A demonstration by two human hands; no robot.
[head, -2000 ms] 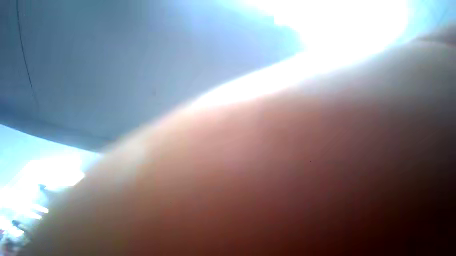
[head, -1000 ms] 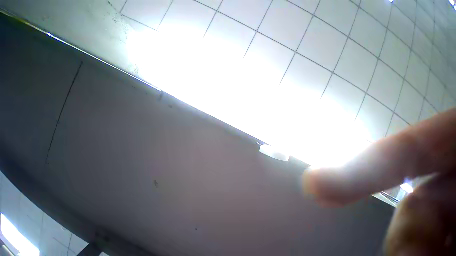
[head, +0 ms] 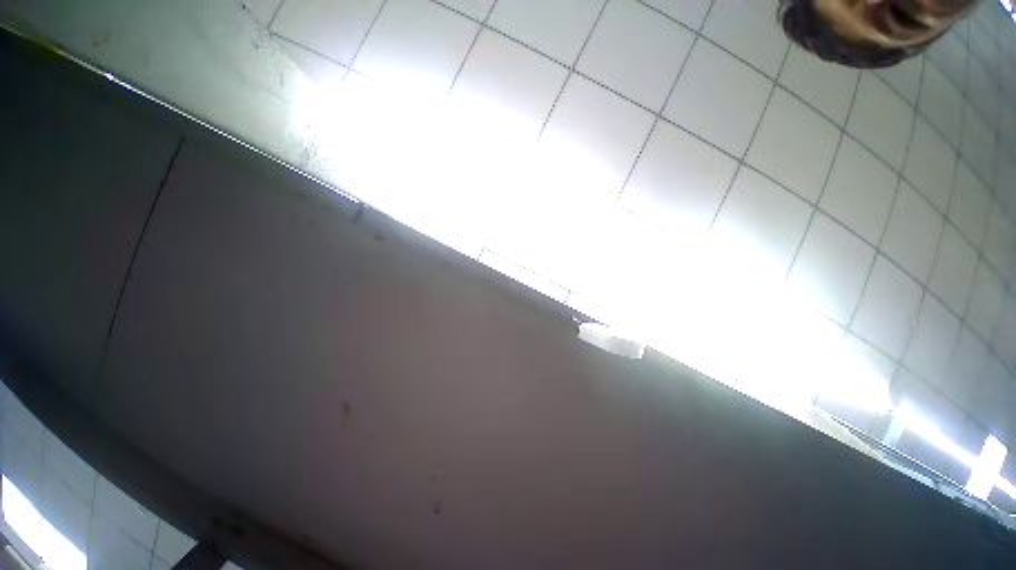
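Observation:
Neither of my hands is in the picture. The underside of a grey shelf [head: 446, 412] fills the lower left and middle of the view, slanting down to the right. A thin dark line runs across its left part, and a few small dark spots show on it. A small white piece [head: 612, 340] sits at the shelf's upper edge. No work item is in view.
A tiled ceiling [head: 713, 123] lies beyond the shelf, with strong lamp glare along the edge. Part of a person's head [head: 875, 31] shows at the top right. A bright lamp [head: 45, 523] is at the lower left, beside a dark bracket [head: 203, 554].
The blurred fingers seen at the right one second ago are gone. A person's head has come in at the top right. The shelf and ceiling look the same as one second ago.

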